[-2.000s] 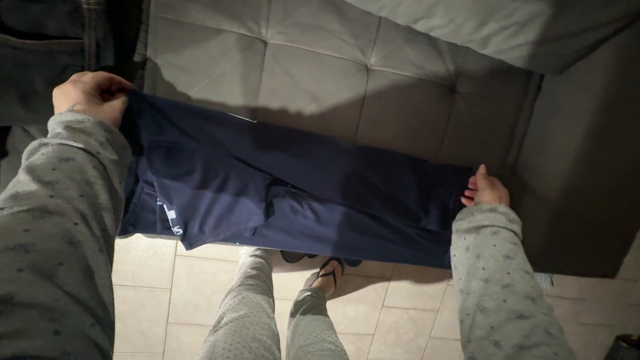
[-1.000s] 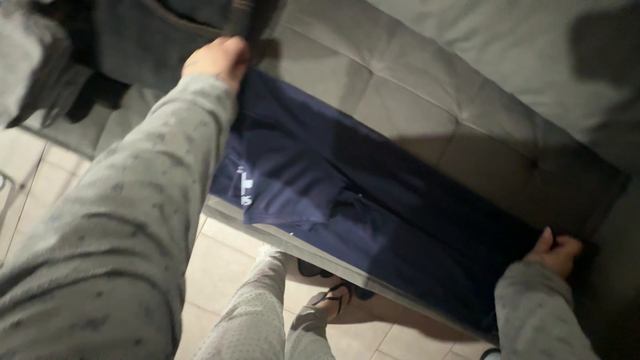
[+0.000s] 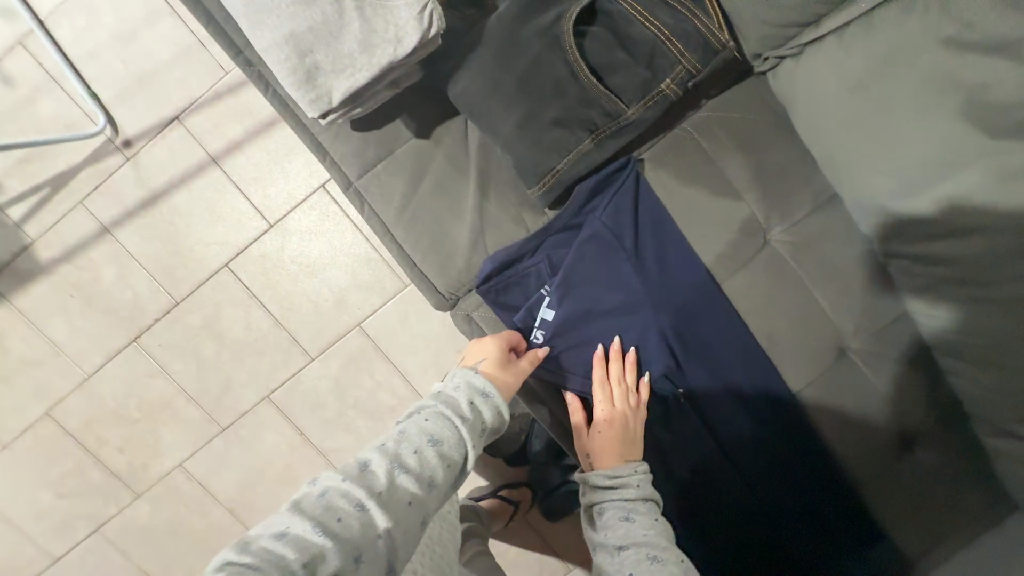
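A navy blue folded garment point(image 3: 640, 296) with a white print lies lengthwise on the grey sofa seat, its far end close to dark jeans. My left hand point(image 3: 502, 360) pinches the garment's near-left edge just below the print. Beside it, my right hand point(image 3: 613, 408) rests flat on the fabric, fingers slightly apart. Shadow covers the lower part of the garment.
Dark jeans point(image 3: 592, 88) with tan stitching lie folded beyond the garment on the tufted sofa point(image 3: 448, 200). Folded light grey clothing point(image 3: 344, 48) sits left of them. A sofa cushion point(image 3: 920, 144) is at right. A metal tube frame point(image 3: 76, 88) stands on the tiled floor.
Both hands have left the garment's two ends, which they held before. They are now close together at its near edge by the print. The view has turned and shifted left.
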